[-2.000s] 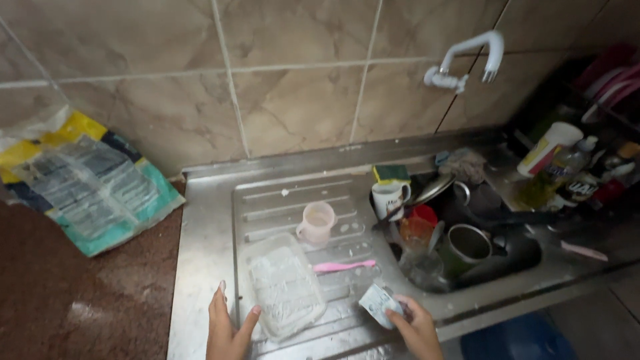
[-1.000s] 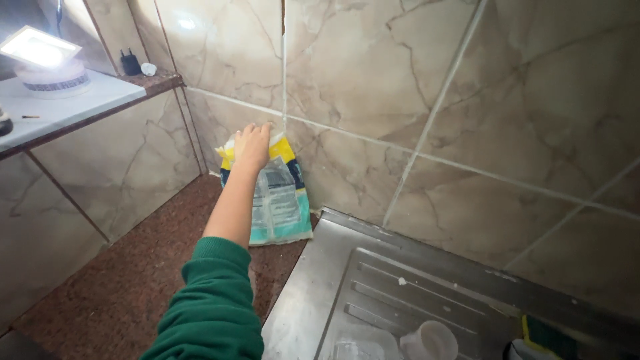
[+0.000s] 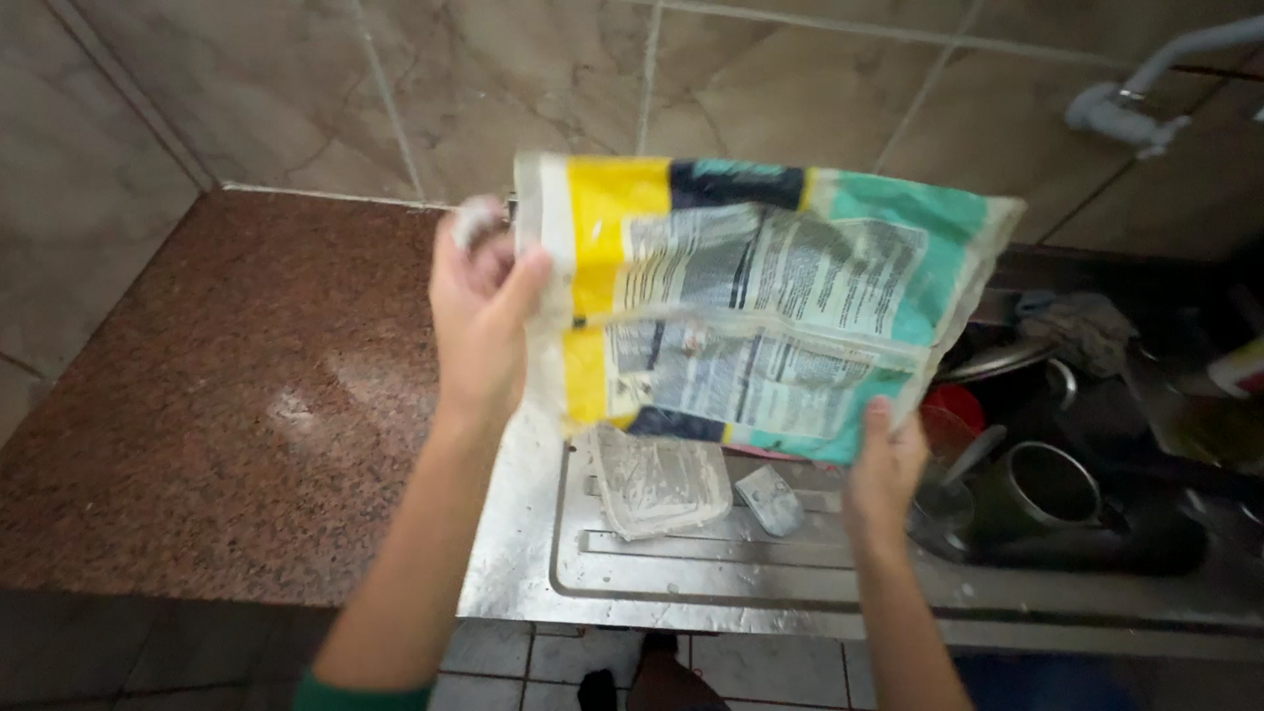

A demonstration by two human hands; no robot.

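A printed plastic bag point(image 3: 770, 306) in yellow, dark blue and teal is held up sideways between my hands, above the drainboard. My left hand point(image 3: 489, 306) grips its whitish left edge, thumb in front. At the bag's lower right corner, my right hand point(image 3: 889, 474) pinches the teal end. Below the bag lies a clear plastic tray or lid point(image 3: 667, 489) with white residue. Beside it, not touched by either hand, a small pale blue and white block or packet point(image 3: 771, 501) rests on the ridged steel. Part of a pink handle peeks out under the bag.
A reddish granite counter point(image 3: 227, 395) adjoins the steel drainboard point(image 3: 711, 583) on the left. To the right, the sink holds a metal mug point(image 3: 1053, 486), a red cup point(image 3: 953, 415) and other dishes. A crumpled cloth point(image 3: 1076, 326) lies behind. A white tap point(image 3: 1116, 118) projects from the tiled wall.
The bag, against the wall on the granite one second ago with a hand at its top, is now up in both hands over the drainboard. The small packet has left my right hand. The view has swung.
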